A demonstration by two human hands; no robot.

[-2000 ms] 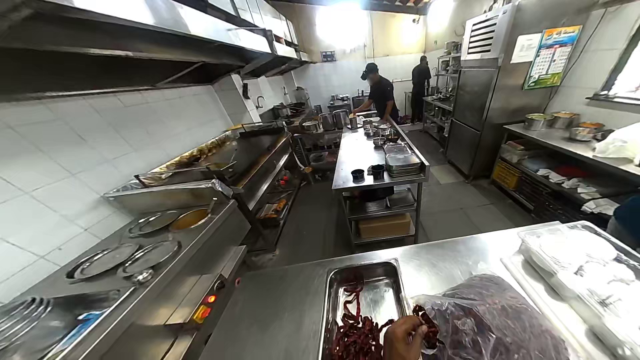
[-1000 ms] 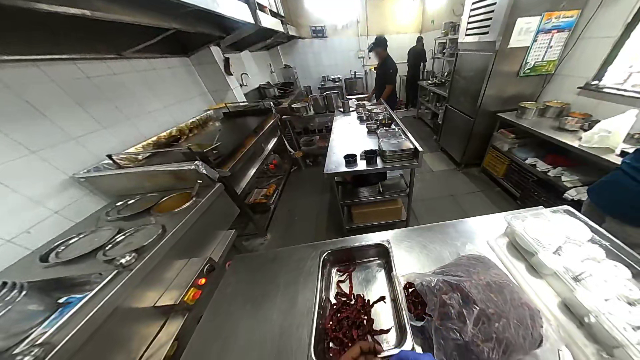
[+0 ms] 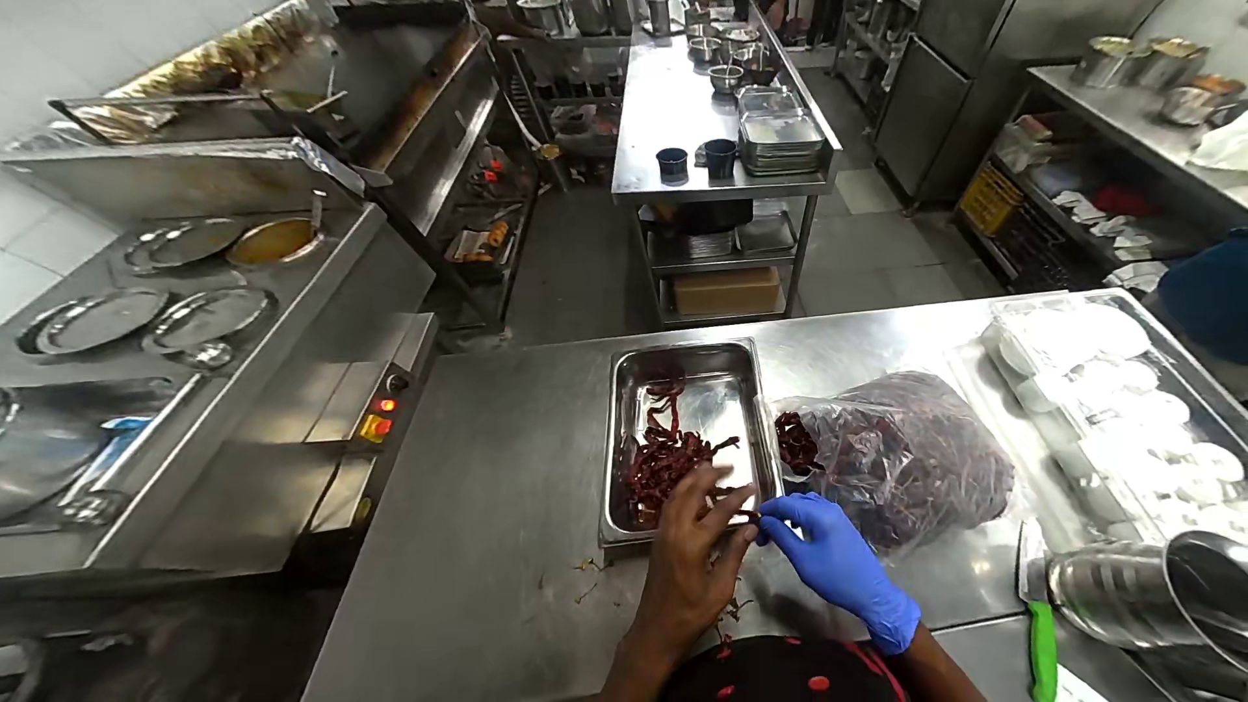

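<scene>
Dried red chillies (image 3: 673, 466) lie in a rectangular stainless steel tray (image 3: 612, 429) in front of me. Over its near right corner, my bare left hand (image 3: 697, 551) has its fingers spread, with thumb and fingertips by a dried chilli (image 3: 746, 514). My right hand (image 3: 829, 556), in a blue glove, pinches that chilli's end. To the right of the tray a clear plastic bag (image 3: 907, 458) is full of dried chillies, more of them showing at its mouth. Loose chilli stems (image 3: 731, 609) are scattered on the steel counter (image 3: 478, 546) below the tray.
A green-handled knife (image 3: 1041, 643) lies beside a steel pot (image 3: 1111, 590) at the right. Behind them stands a clear container of white items (image 3: 1121, 390). Past the counter is a steel table (image 3: 673, 107) with bowls and trays. A griddle unit with red-lit controls (image 3: 380, 414) is at left.
Both hands now show in front of the tray, meeting at one chilli; a second ago only fingertips showed at the lower edge. The view has tilted downward.
</scene>
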